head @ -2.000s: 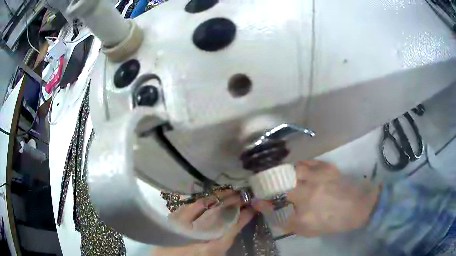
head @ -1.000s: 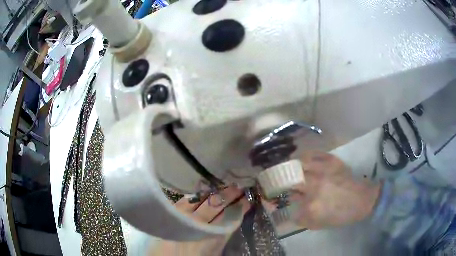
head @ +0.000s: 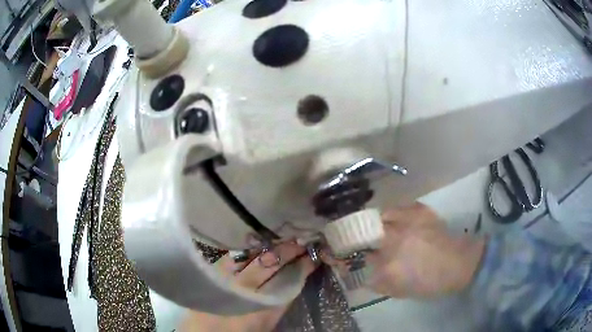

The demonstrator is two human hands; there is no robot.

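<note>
The large white sewing machine head [head: 350, 71] fills the middle of the view. A speckled brown-black fabric panel [head: 318, 306] lies below the needle area, spreading toward the bottom edge. My right hand [head: 425, 253] is behind the ribbed tension dial [head: 354, 231], its fingers at the fabric near the small metal parts by the needle [head: 313, 251]. My left hand [head: 243, 272] is partly hidden behind the white curved guard [head: 162, 240], its fingers close to the fabric. The machine hides most fingertips, so the hold of either hand is not clear.
Fabric shears [head: 516, 188] lie on the white table at the right, beyond the machine arm. A speckled panel [head: 120, 272] and narrow dark strips [head: 87, 220] lie at the left. A pink item [head: 67, 95] and a dark flat object [head: 95, 76] are farther back.
The fabric below the needle shows more broadly than two seconds ago. The left hand's fingers have drawn back a little from the needle area. The view has shifted slightly.
</note>
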